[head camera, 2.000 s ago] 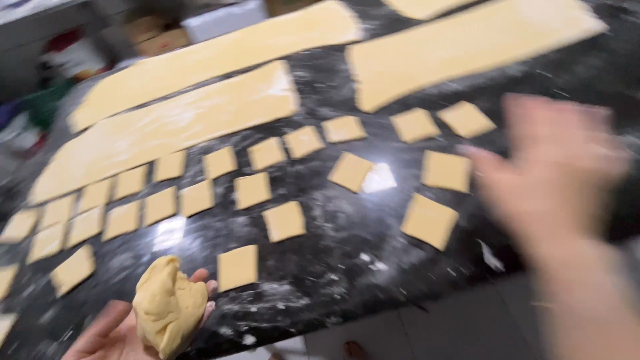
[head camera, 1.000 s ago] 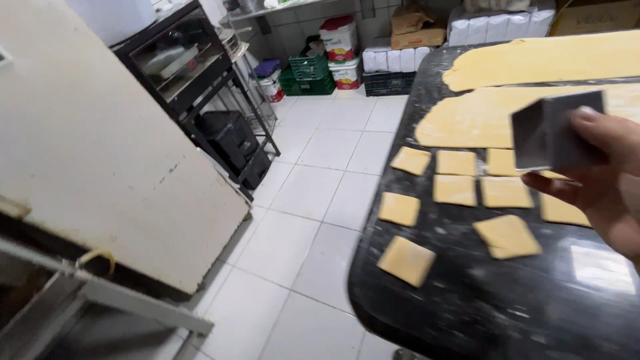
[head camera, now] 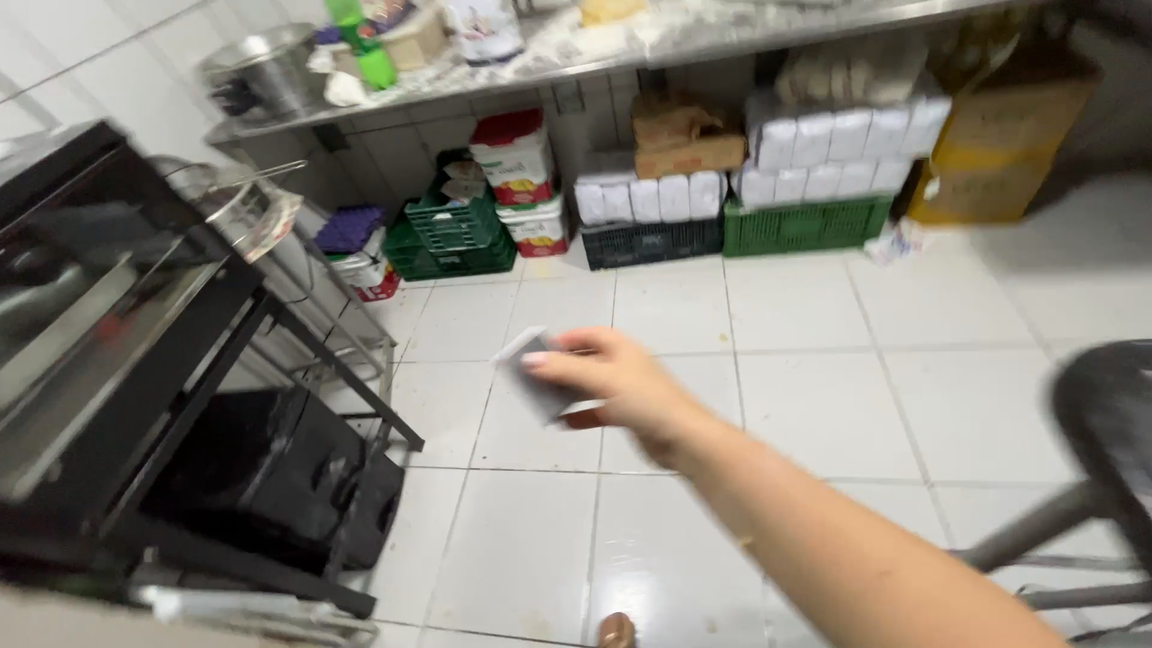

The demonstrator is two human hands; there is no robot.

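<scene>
My right hand (head camera: 621, 387) reaches out over the white tiled floor, its fingers closed around a small dark square cutter (head camera: 544, 378) with a pale edge. Both are blurred by motion. The cutter is held in the air and touches nothing else that I can see. My left hand is out of the frame.
A black oven (head camera: 99, 297) on a metal stand fills the left side. Ahead, a floured counter (head camera: 648, 54) holds a pot (head camera: 265, 76) and a green bottle (head camera: 360, 45). Beneath are crates (head camera: 805, 225), buckets (head camera: 513, 157) and cardboard boxes (head camera: 999, 144). A dark table edge (head camera: 1107, 423) is at right.
The view has swung away from the dough sheets and cut squares on the dark table. My right hand still holds the dark cutter, now over the floor instead of the table.
</scene>
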